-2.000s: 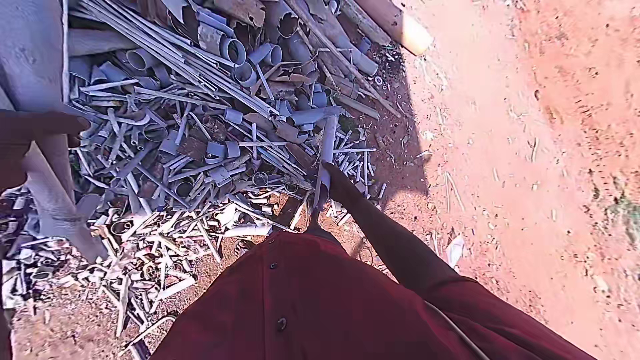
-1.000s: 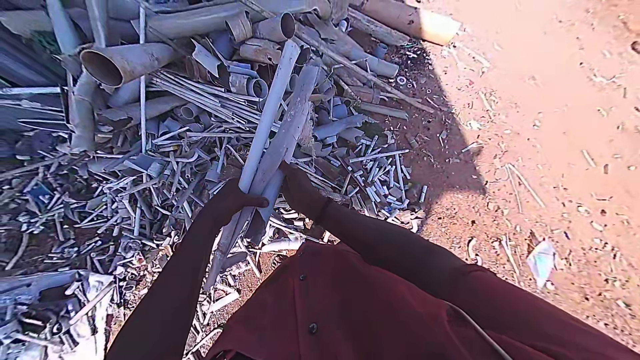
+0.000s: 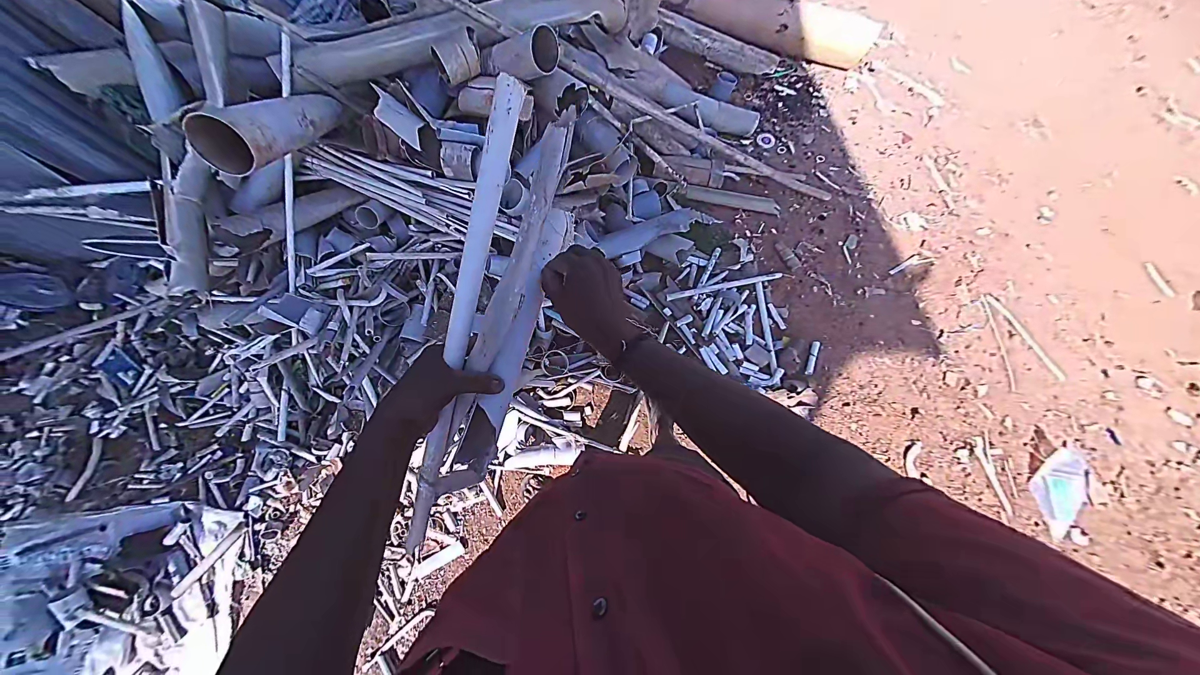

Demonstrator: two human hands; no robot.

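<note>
My left hand grips the lower part of several long pieces held together, its thumb across them. One is a smooth pale plastic pipe; beside it lies a rough, split length of pipe, with a broader pale piece against it. My right hand, fingers curled, is at the right edge of the bundle near its middle; whether it grips a piece cannot be told. Below my left hand the lower ends slant down to the left.
A heap of short pipe offcuts spreads below and around the bundle. Wide pipes, one with an open end, lie behind it. A sack with scraps is at lower left. Reddish ground extends to the right, with a crumpled wrapper.
Two seconds ago my left hand was at the far left, away from the pipe by my right hand. Since one second ago my right hand has moved up along the bundle.
</note>
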